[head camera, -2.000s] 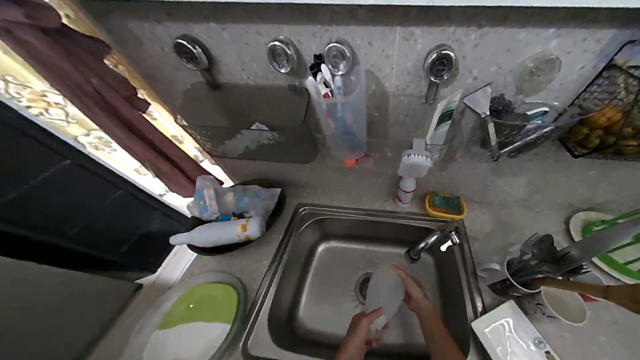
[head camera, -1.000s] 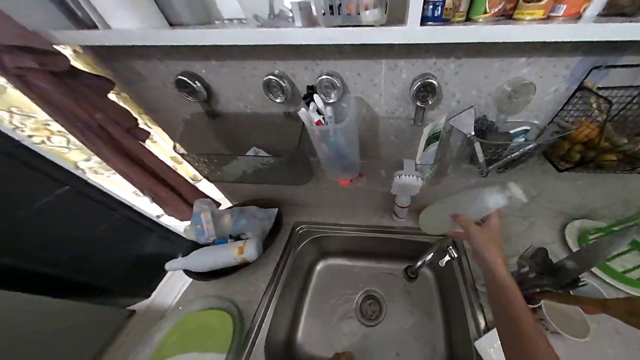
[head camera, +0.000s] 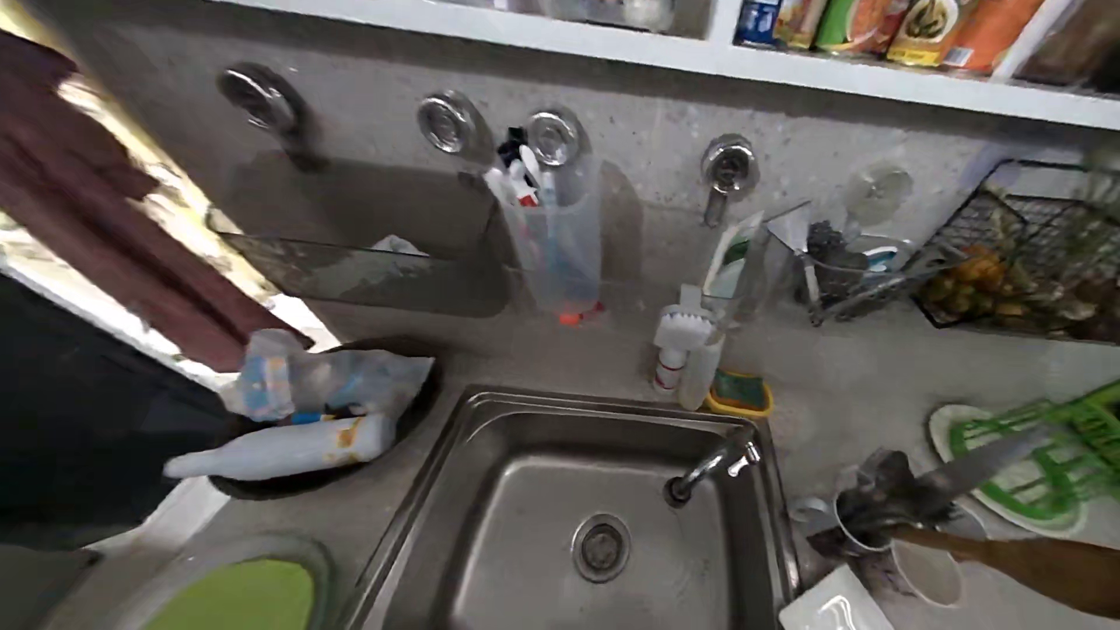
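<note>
Neither my left hand nor my right hand shows in the head view now. A steel sink basin (head camera: 542, 490) lies at the lower middle, with a drain strainer (head camera: 600, 547) in its floor and a faucet (head camera: 713, 468) at its right side. Behind the sink a translucent bottle (head camera: 701, 372) stands between a white brush (head camera: 685, 329) and a green sponge in a yellow holder (head camera: 740, 392). On the left, a black basin (head camera: 306, 479) holds a white plastic bottle (head camera: 289, 446) and a crumpled plastic bag (head camera: 341, 376).
A clear plastic holder with brushes (head camera: 560, 236) hangs on the wall. At right are a cup of utensils (head camera: 862, 525), a white mug (head camera: 927, 573), a green rack (head camera: 1024, 472) and a wire basket (head camera: 1006, 254). A shelf edge (head camera: 700, 52) crosses the top; a green-bottomed bowl (head camera: 236, 595) sits lower left.
The translucent bottle, held by my right hand above the counter one second ago, now stands behind the sink beside the brush. Both hands have left the view.
</note>
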